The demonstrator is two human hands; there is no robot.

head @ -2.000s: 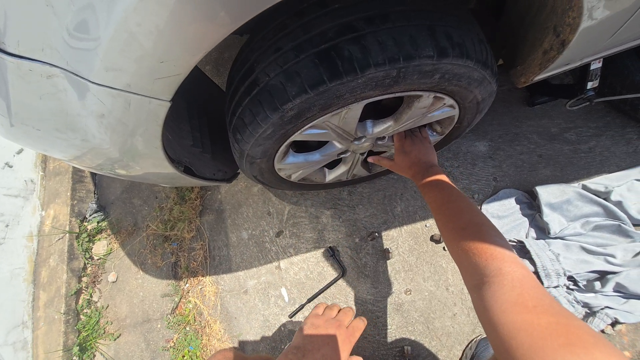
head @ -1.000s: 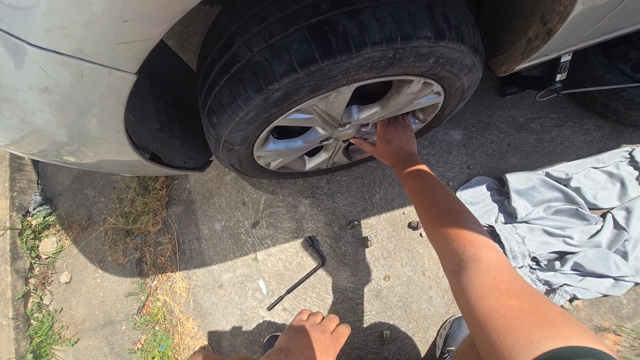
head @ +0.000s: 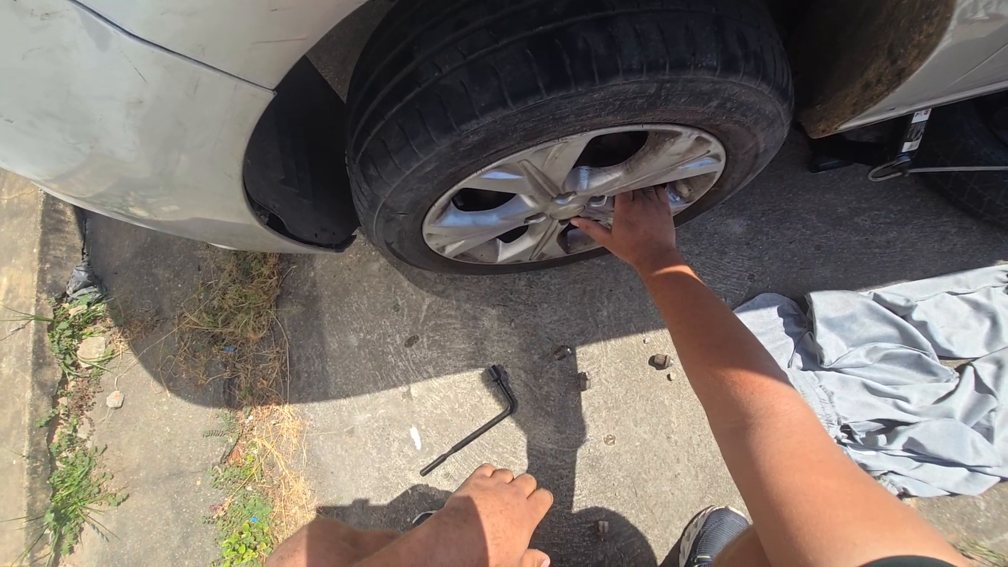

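My right hand (head: 639,228) reaches out to the silver alloy wheel rim (head: 504,206), with its thumb beside the hub and its fingertips among the spokes; what the fingertips touch is hidden. The black tire (head: 567,71) stands upright in the wheel arch of a light-coloured car (head: 150,118). My left hand (head: 500,508) hangs low at the bottom of the view, fingers curled, with no object visible in it. Between that hand and the wheel, an L-shaped black lug wrench (head: 480,425) lies on the concrete. Several lug nuts (head: 660,361) lie scattered to its right.
A grey cloth (head: 906,370) lies crumpled on the ground at the right. Behind it, a metal rod (head: 957,168) with a hooked end reaches under the car beside another tire (head: 965,150). Weeds (head: 244,323) and a curb (head: 24,260) are at the left. My shoe (head: 713,535) is below.
My right hand stays at the wheel's spokes, and my left hand stays low near the wrench. The view has shifted slightly.
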